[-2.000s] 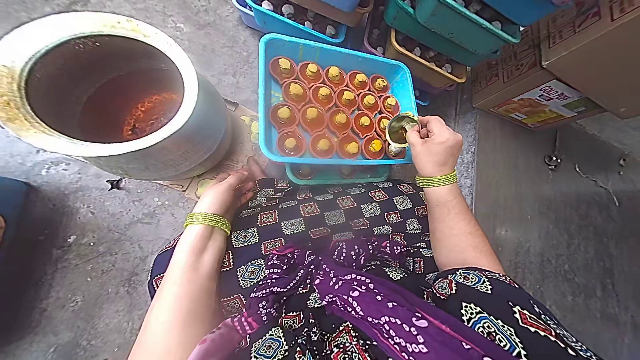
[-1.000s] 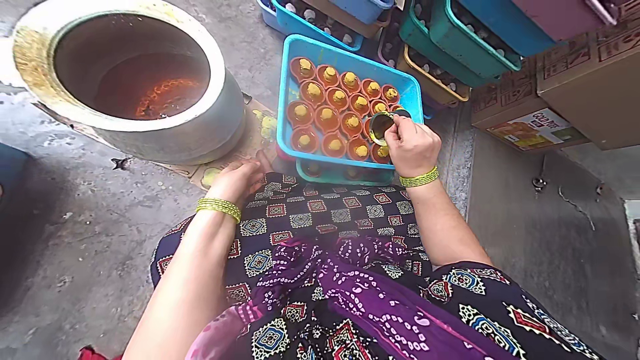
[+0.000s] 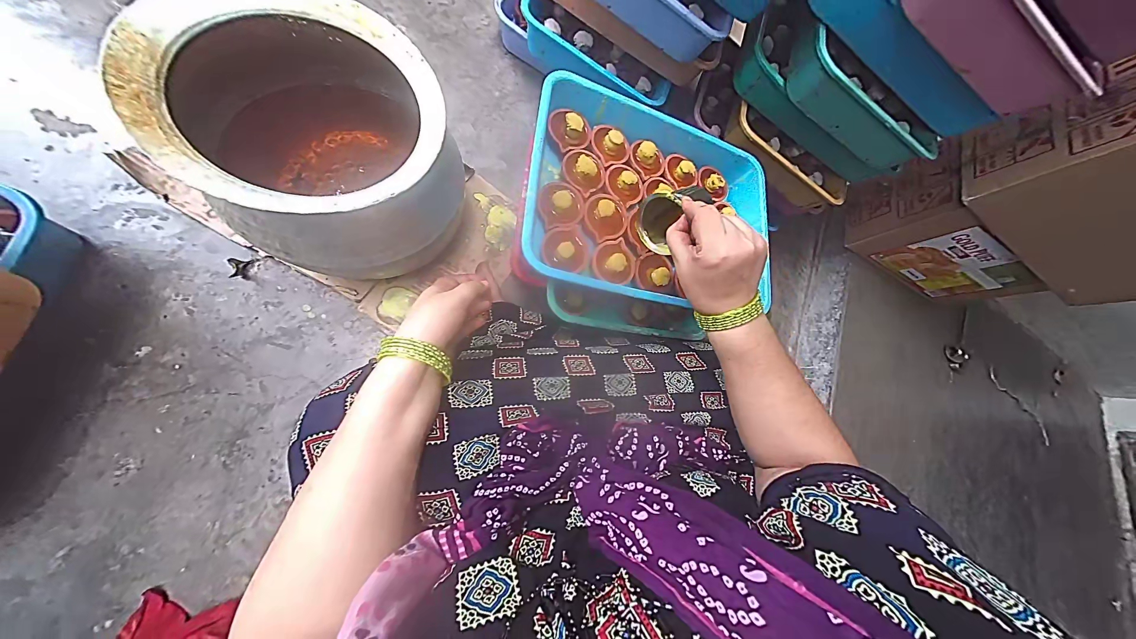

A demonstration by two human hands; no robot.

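My right hand (image 3: 717,253) grips a small metal cup (image 3: 658,220) by its rim, tilted over a blue plastic tray (image 3: 652,93). In the tray stand rows of small orange-brown cups (image 3: 562,204), each with a yellow lump in its middle. The hand and metal cup hide some of them. Near my lap, left of the tray, my left hand (image 3: 457,306) rests with fingers loosely bent; whether it holds anything is hard to tell. A large metal pot (image 3: 328,235) with reddish-orange liquid (image 3: 333,151) inside stands at the upper left.
Another tray (image 3: 621,321) lies beneath the blue one. Stacked blue, green and yellow trays (image 3: 861,98) with dark contents are at the upper right, beside cardboard boxes (image 3: 1056,213). Stained cardboard (image 3: 484,226) lies under the pot. A blue container (image 3: 40,244) is at the left edge.
My right hand has moved the metal cup left from the tray's right side, over the rows of small cups. The left hand stays near my lap. The view has shifted slightly.
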